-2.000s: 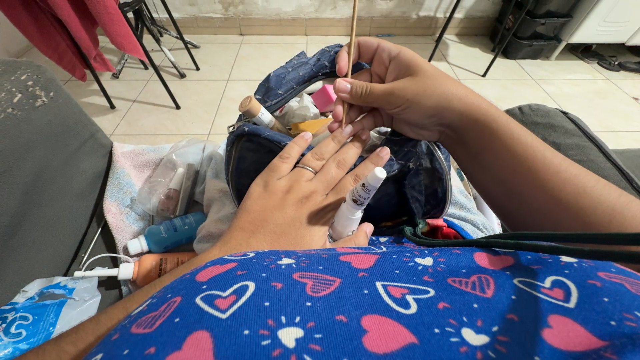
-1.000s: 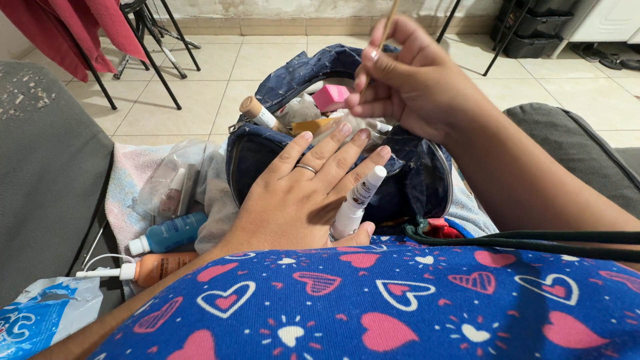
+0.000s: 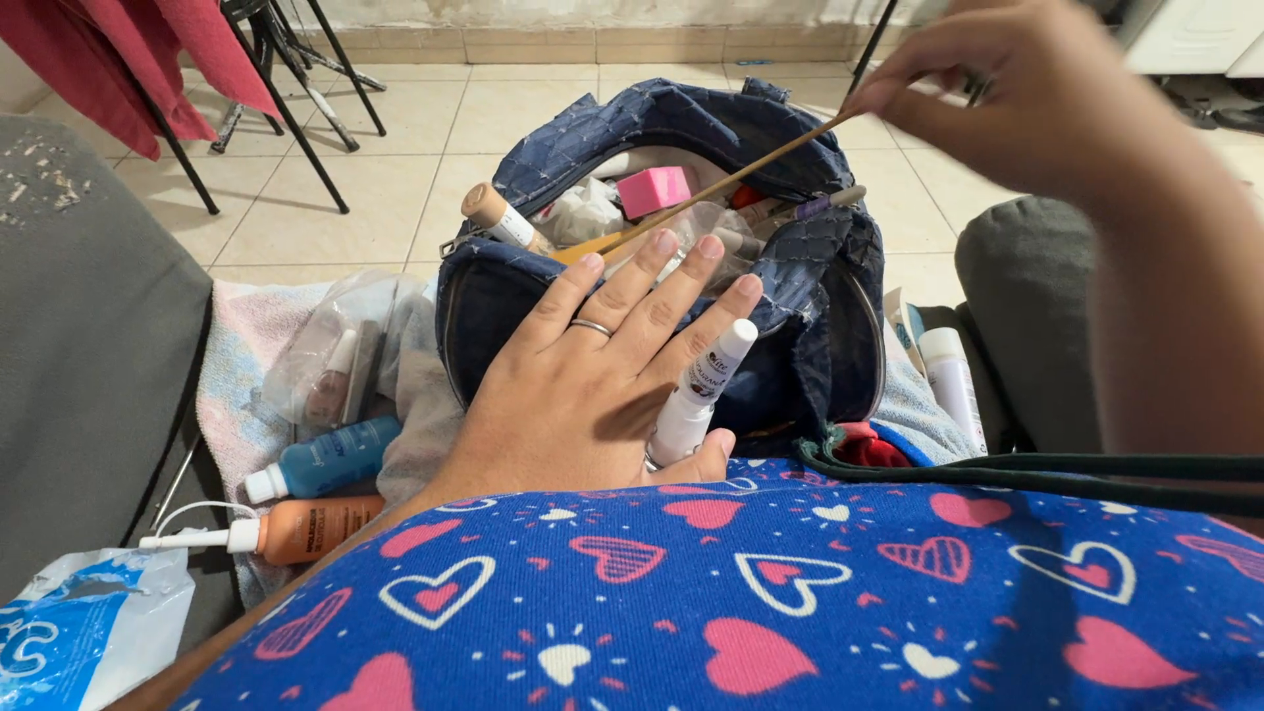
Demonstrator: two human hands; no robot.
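My left hand (image 3: 602, 375) lies palm down with fingers spread at the near edge of an open blue quilted bag (image 3: 671, 104). A white nail polish bottle (image 3: 699, 395) stands tilted between its thumb and index finger. My right hand (image 3: 987, 89), partly blurred, is raised at the upper right and pinches the end of a thin wooden stick (image 3: 760, 170), which slants down into the bag. Within the bag are a pink block (image 3: 656, 190), a bottle with a beige cap (image 3: 504, 217), crumpled white material (image 3: 585, 212) and a purple-banded pen-like item (image 3: 829, 202).
On a towel (image 3: 242, 326) at the left lie a clear plastic bag (image 3: 341, 346), a blue bottle (image 3: 326, 459) and an orange bottle with a nozzle (image 3: 316, 530). A torn plastic packet (image 3: 109, 612) is at lower left. A white-capped container (image 3: 950, 380) rests right of the bag.
My right hand has moved from near the left fingertips up and to the right, with the stick now slanting into the bag. My left hand stays in place with the white bottle.
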